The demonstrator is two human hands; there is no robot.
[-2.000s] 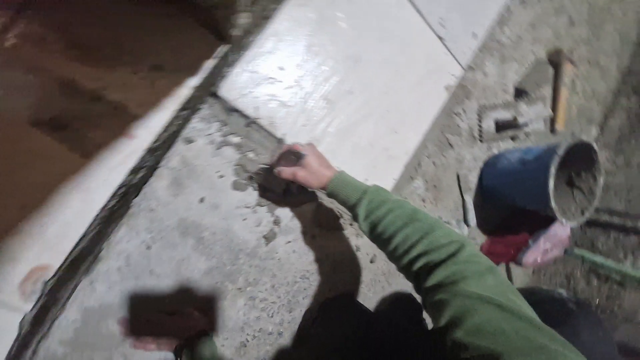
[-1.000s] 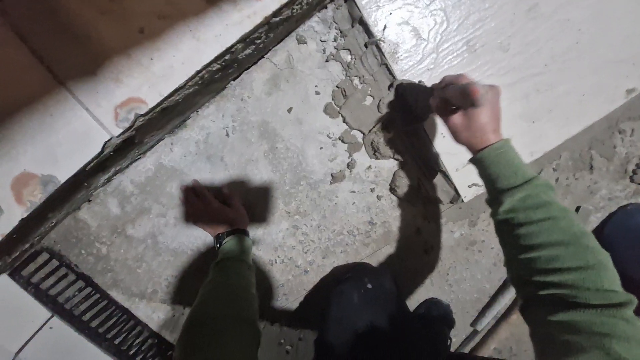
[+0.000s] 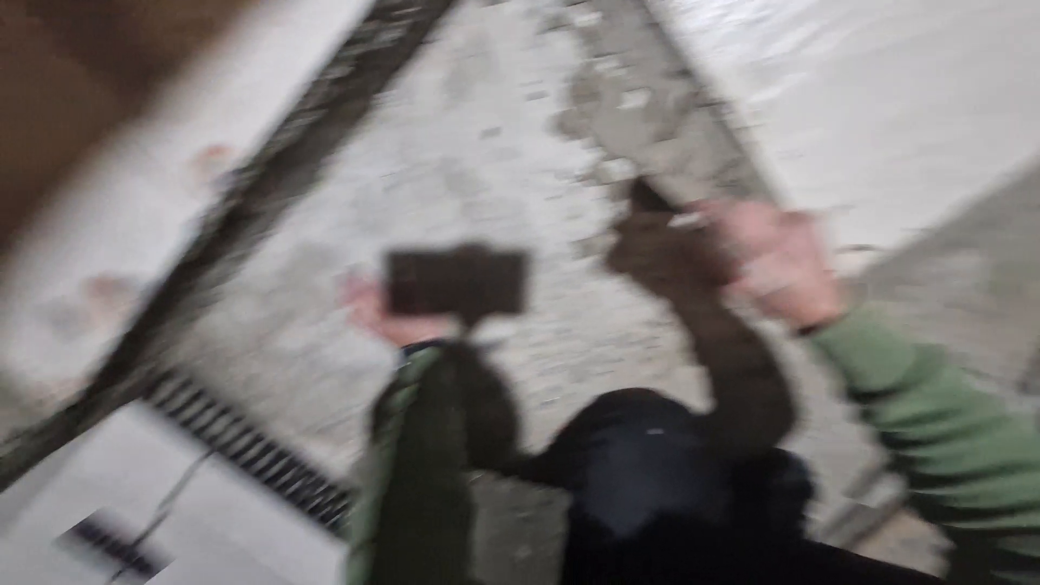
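Observation:
My left hand (image 3: 394, 313), in a green sleeve, hovers over the rough concrete floor (image 3: 325, 333). A dark rectangular shape overlaps its fingers; whether that is a shadow or a held object is unclear. At the edge of a large white tile (image 3: 861, 106) is my right hand (image 3: 772, 260), badly blurred, so its grip cannot be made out. The shadow of that hand and arm falls to its left, with a pointed dark tip. Grey mortar (image 3: 642, 106) lies in a patchy strip along the tile's edge, beyond the right hand.
A dark, rough-edged channel (image 3: 268, 187) crosses diagonally at left, with pale tiles beyond it. A slotted drain grate (image 3: 252, 455) borders a white tile (image 3: 211, 528) at lower left. My dark-clothed knees are at bottom centre. Grey floor continues at right.
My right hand has come back from over the white tile to near its edge. The blue bucket, seen at right two seconds ago, is out of view. The view has shifted.

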